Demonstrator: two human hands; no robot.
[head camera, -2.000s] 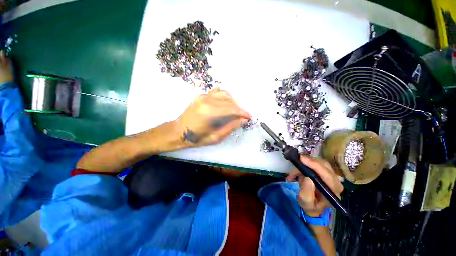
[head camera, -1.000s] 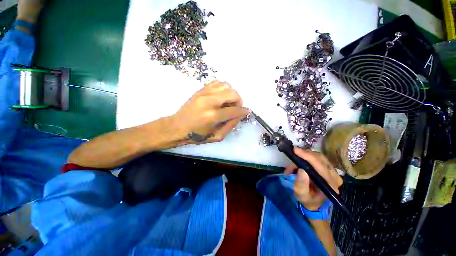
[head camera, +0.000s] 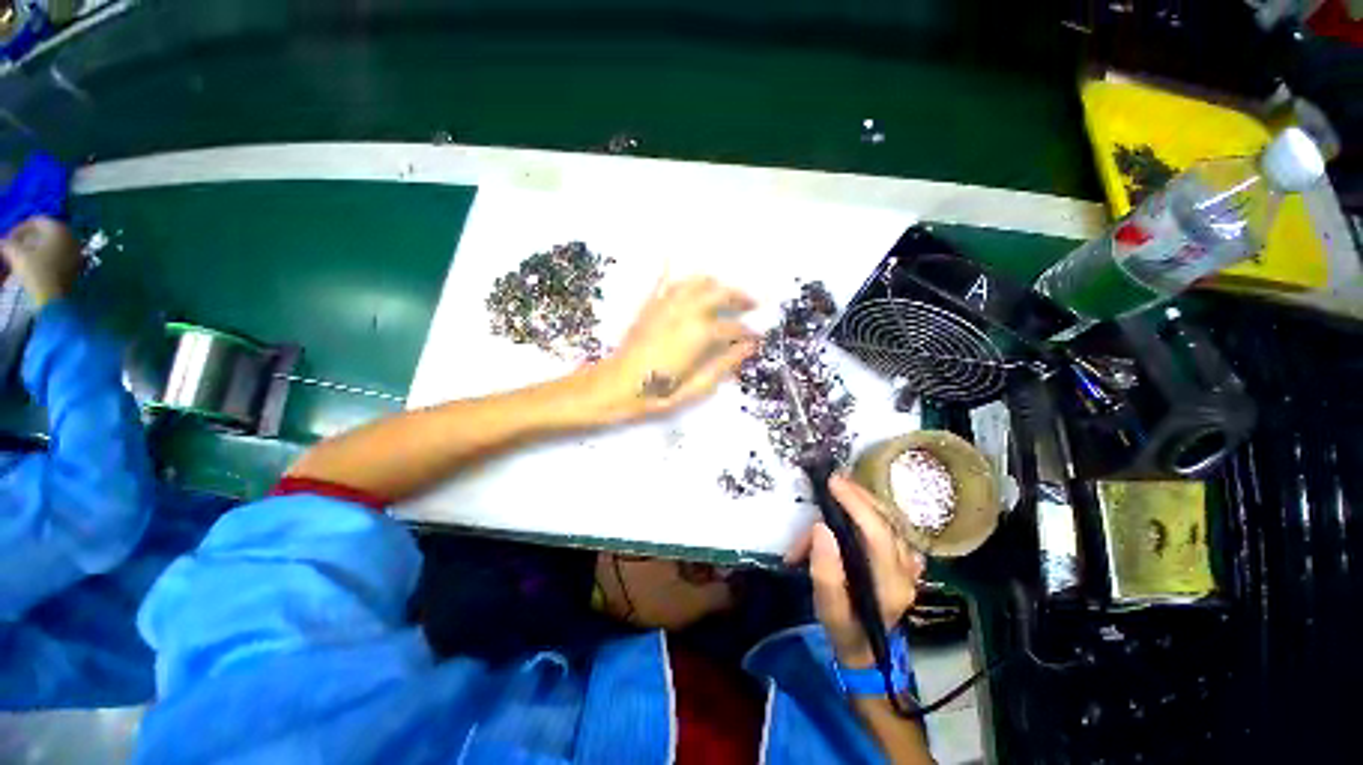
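Observation:
My right hand (head camera: 870, 575) is closed around the black handle of the soldering iron (head camera: 848, 535). The iron's metal tip points up over the long pile of silvery-dark small parts (head camera: 780, 392). My left hand (head camera: 680, 347) reaches to the left edge of that pile, its fingers somewhat spread; whether it holds a small part cannot be told. The greenish-brown heap of small components (head camera: 547, 299) lies left of it on the white sheet (head camera: 598, 486). A few small parts (head camera: 746, 477) lie below the long pile. The tan round tub (head camera: 979, 501) holds tiny whitish-pink parts.
Solder reel (head camera: 218, 374) at left, its wire running to the sheet. Fan with wire grille (head camera: 924, 347) behind the tub. Plastic bottle (head camera: 1188, 232) and yellow tray (head camera: 1330, 247) at far right. Yellowish sponge (head camera: 1158, 541) at right. A neighbouring person's blue sleeve (head camera: 93, 426) at left.
The view has shifted, showing more of the bench's far side. My left hand has moved right to the long pile, and the iron now points up over that pile, away from the earlier work spot.

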